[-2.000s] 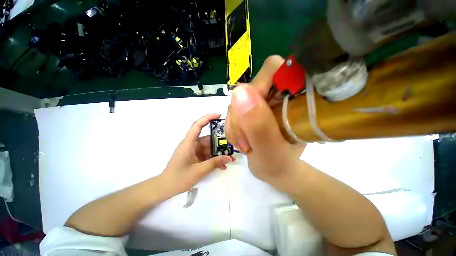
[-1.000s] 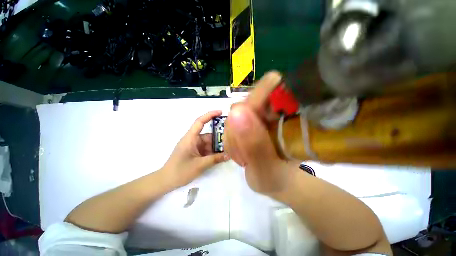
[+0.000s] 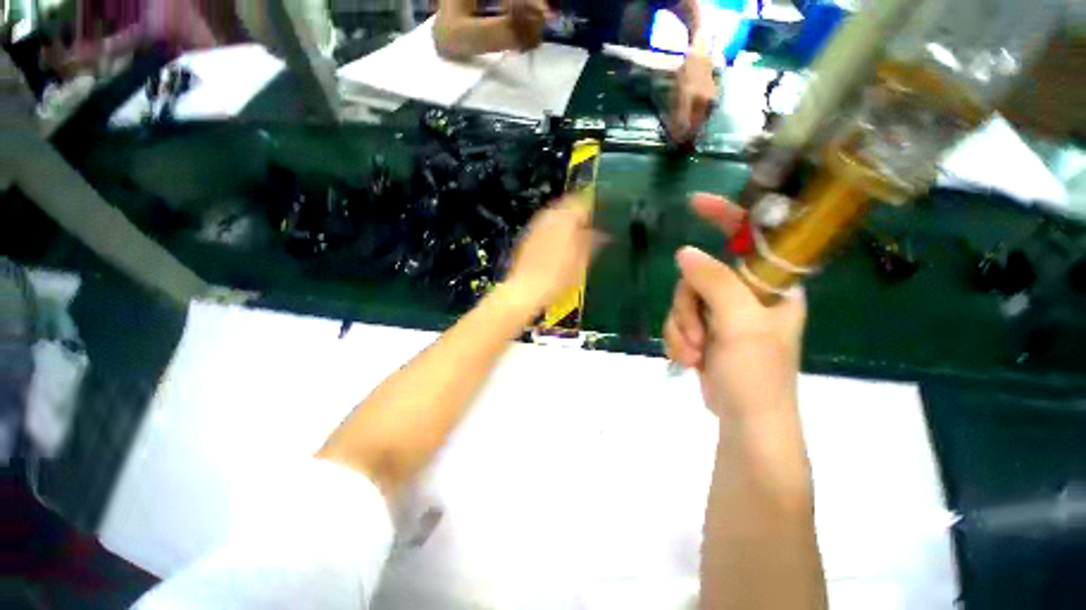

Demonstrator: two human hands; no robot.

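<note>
My right hand (image 3: 738, 316) grips the amber glue dispensing gun (image 3: 816, 221), held up at a slant with its red trigger (image 3: 742, 235) by my fingers. My left hand (image 3: 554, 248) is blurred and reaches over the striped divider (image 3: 572, 298), beside the pile of units (image 3: 441, 203). Whether it holds anything cannot be told. A dark unit (image 3: 641, 224) is on the green surface just right of my left hand; its contact with anything is unclear.
White paper (image 3: 572, 453) covers the near bench, with a small grey scrap (image 3: 419, 526) on it. Several dark units (image 3: 1000, 269) lie at the right on the green surface. Across it are another person's hand (image 3: 693, 95) and forearms. A pale frame post (image 3: 107, 191) stands at left.
The view has tilted up. My left hand has left the open housing's former place over the paper and moved forward to the strip. My right hand and the gun have moved right, away from my left hand.
</note>
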